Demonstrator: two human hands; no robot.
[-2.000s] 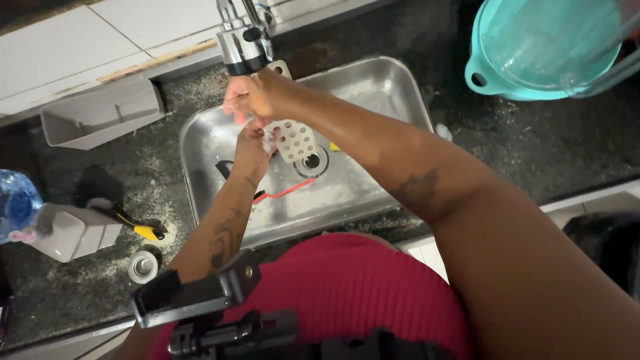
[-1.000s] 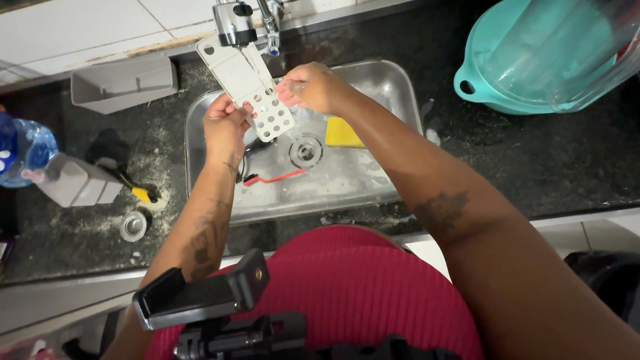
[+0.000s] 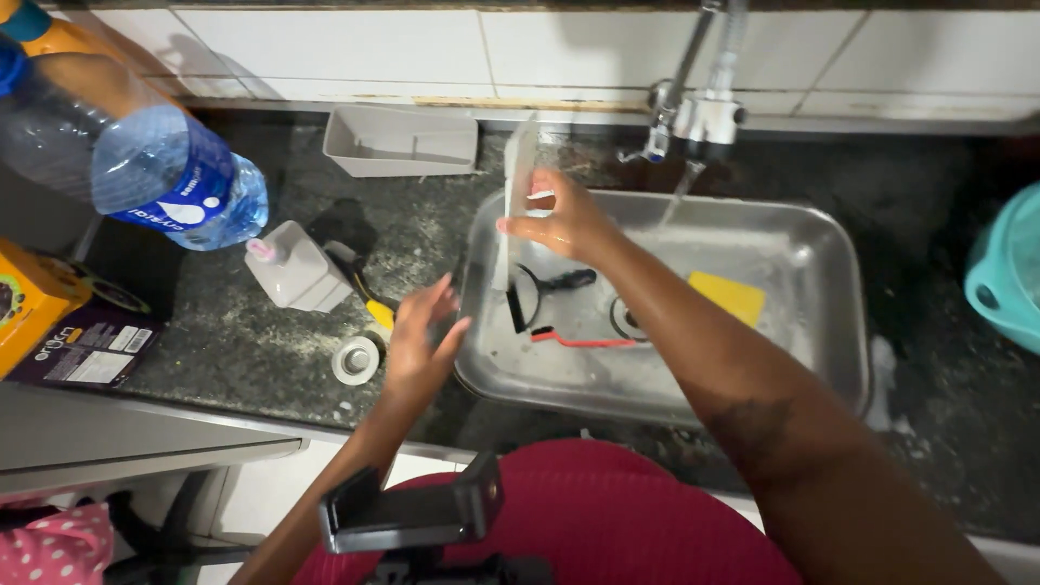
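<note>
My right hand grips a flat white panel, seen nearly edge-on above the left end of the steel sink. My left hand holds nothing, fingers apart, over the counter just left of the sink. Inside the sink lie a black-handled round tool, a red brush and a yellow sponge or cloth. My right forearm partly hides the drain. Water runs from the faucet.
On the left counter are a grey bin, a grey soap dispenser, a yellow-and-black tool, a metal sink strainer, a large plastic bottle and boxes. A teal basin stands at the right.
My left hand has let go of the perforated white panel and moved left, out of the sink. My right hand now holds the panel, turned edge-on, at the sink's left end. The view has shifted left.
</note>
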